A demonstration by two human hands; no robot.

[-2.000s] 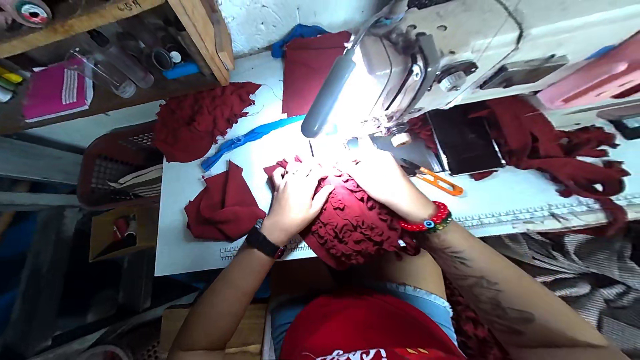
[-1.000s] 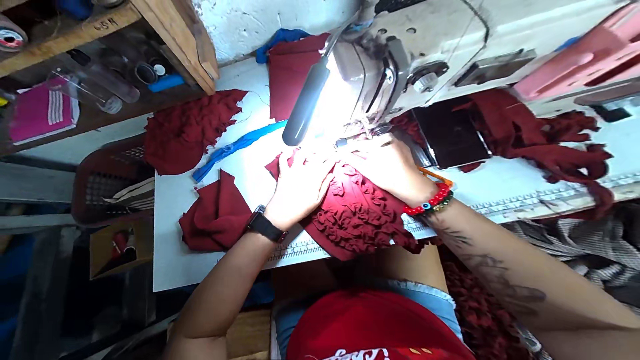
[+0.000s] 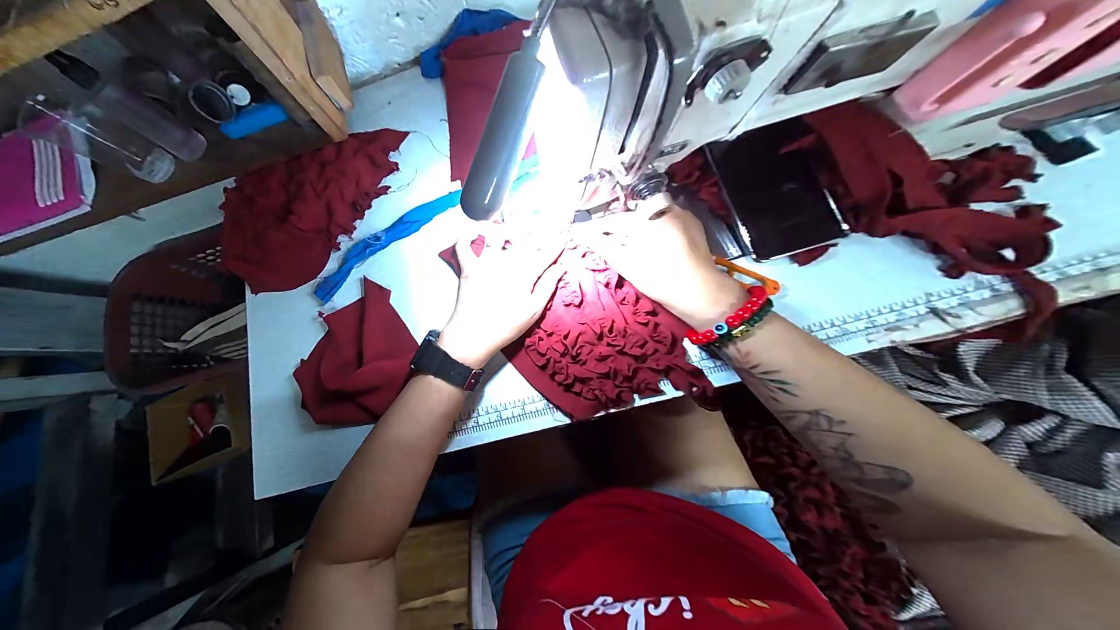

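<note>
A piece of ruffled dark red fabric [image 3: 604, 341] lies under the head of a sewing machine [image 3: 604, 87], its lower part reaching the table's front edge. My left hand [image 3: 507, 289] rests with fingers spread on the fabric's upper left side, below the grey lamp [image 3: 503, 131]. My right hand [image 3: 661, 254] is at the fabric's upper right, close to the needle area; its fingertips are washed out by glare, so its grip cannot be told. An orange-handled tool [image 3: 754, 276] lies partly behind my right wrist.
Ruffled red fabric [image 3: 302, 210], a folded red piece [image 3: 359, 359] and a blue strip [image 3: 385, 245] lie to the left. A black phone-like device [image 3: 774, 197] and red fabric strips [image 3: 927, 192] lie to the right. A ruler scale [image 3: 507, 416] runs along the front edge. A plastic basket [image 3: 144, 306] stands beside the table.
My left hand has moved up the fabric toward the needle area since the earliest frame. The orange tool is more covered by my right wrist.
</note>
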